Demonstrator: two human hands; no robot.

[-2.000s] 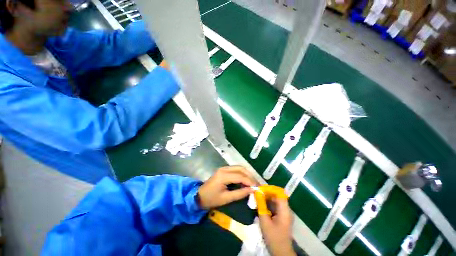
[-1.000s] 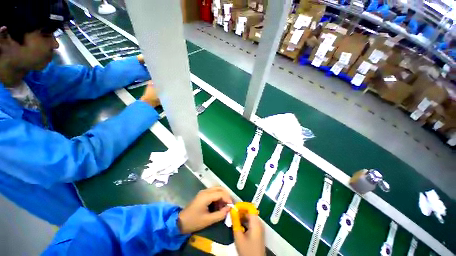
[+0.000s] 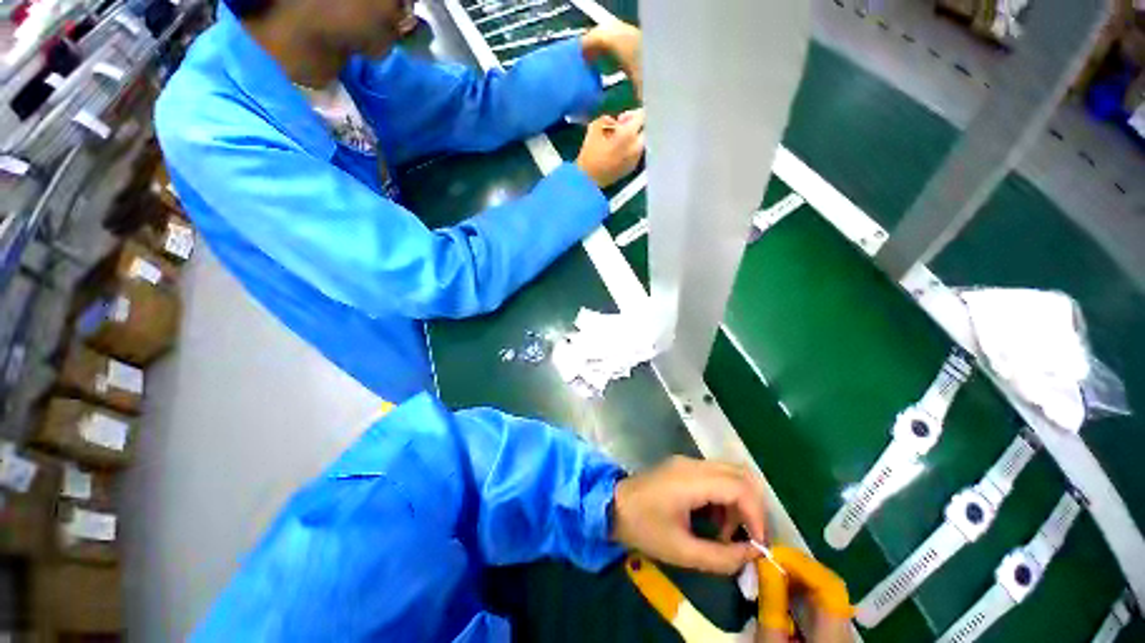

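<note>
My left hand [image 3: 691, 515] pinches a thin edge of a small white wipe [image 3: 750, 580] at the bottom centre. My right hand [image 3: 810, 613], partly cut off by the lower edge, meets it there and grips the wipe from the other side. Orange-yellow material [image 3: 810, 578] curves around its thumb and finger. The wipe is mostly hidden between the fingers. A flat yellow-orange scraper [image 3: 655, 585] lies on the bench below my left hand, with white cloth at its lower end. Several white smartwatches [image 3: 971, 513] lie on the green conveyor belt to the right, sensor dots showing.
A thick grey post [image 3: 709, 163] rises just beyond my hands. Crumpled wipes [image 3: 603, 352] and clear scraps [image 3: 527, 348] lie on the near bench. A bag of wipes [image 3: 1030, 345] lies past the far rail. A neighbouring worker [image 3: 389, 239] in blue reaches over the belt.
The view has swung left, so hands, post and watches appear further right. The dispenser bottle has left the picture. My hands keep the same pinching hold.
</note>
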